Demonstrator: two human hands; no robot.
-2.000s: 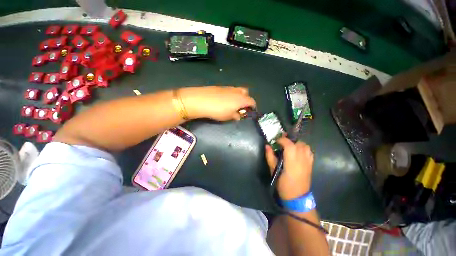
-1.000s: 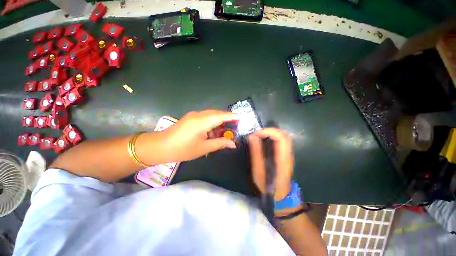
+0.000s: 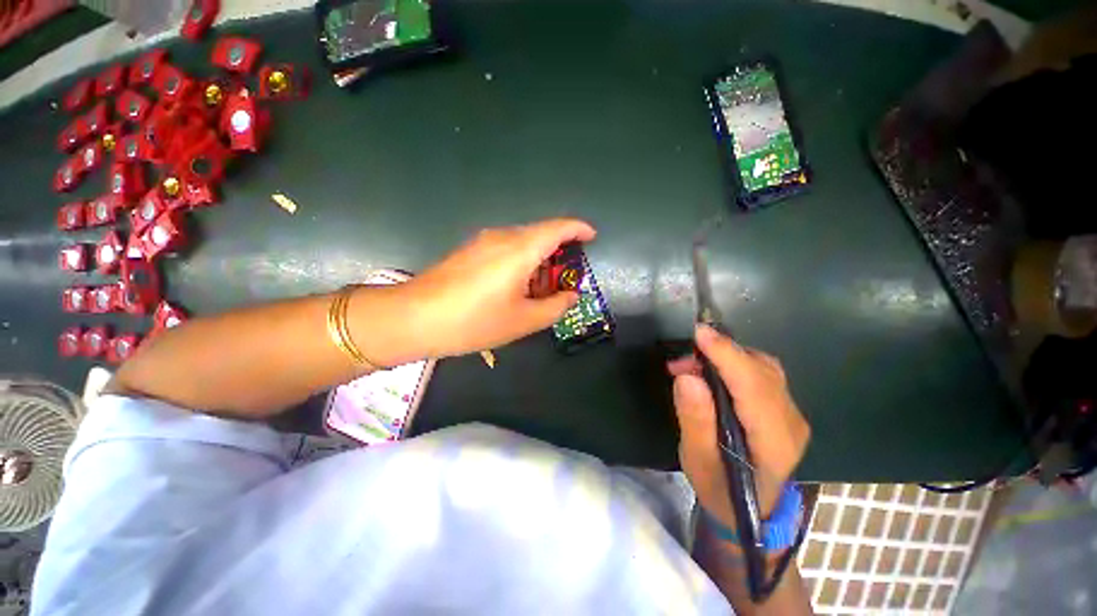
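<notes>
My left hand holds a red component with a yellow centre between thumb and fingers, at the upper end of a device board assembly on the dark green bench. Whether the component touches the board is hard to tell. My right hand holds a black soldering iron. Its metal tip points up, away from the board and to its right. A second board assembly lies further back at the right. Many red components lie at the left.
A smartphone lies partly under my left forearm. Another board assembly is at the back left. A small white fan is at the far left. A dark speckled plate is at the right, a white grid tray low at right.
My left hand has come from the bench onto the board with the red component. The near board now shows its green side. My right hand has moved right with the iron, away from the board.
</notes>
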